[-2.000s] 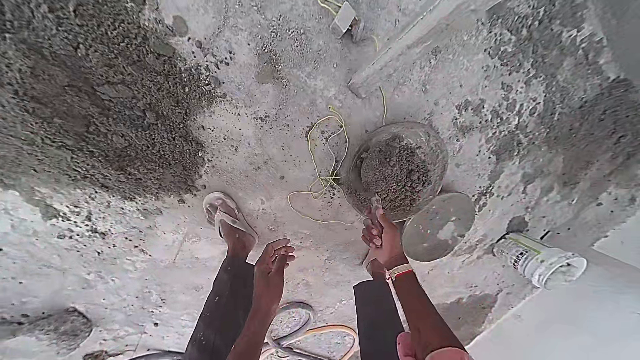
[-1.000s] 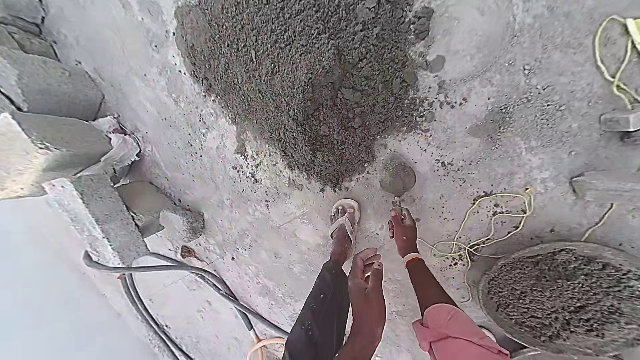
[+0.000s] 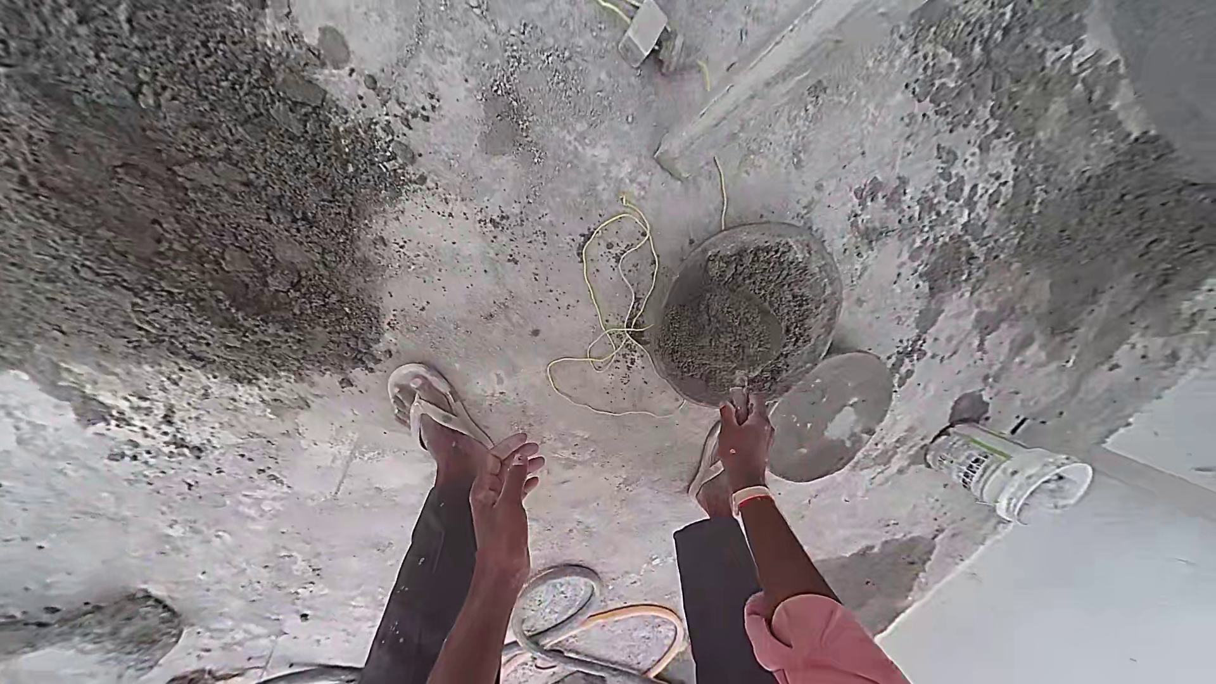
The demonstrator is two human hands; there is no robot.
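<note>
My right hand (image 3: 746,439) grips the handle of a trowel, whose blade (image 3: 750,328) lies over the grey mortar (image 3: 774,275) in a round pan (image 3: 828,285). The blade is coated the same grey and hard to tell from the mortar. My left hand (image 3: 505,480) hangs in the air above my sandalled foot (image 3: 432,408), its fingers apart and nothing in it. A tangled yellow string (image 3: 587,275) lies on the floor left of the pan. A flat round disc (image 3: 836,418), smeared with mortar, is beside the pan at its lower right.
A large heap of mortar (image 3: 180,199) covers the upper left floor. A white plastic bucket (image 3: 1007,470) lies on its side at the right. Looped hoses (image 3: 570,636) are between my legs, and a long pale beam (image 3: 750,90) lies beyond the pan.
A second ago the trowel in my right hand was at the edge of the heap; now it is over the pan. The view has swung right since then. My left hand stays free.
</note>
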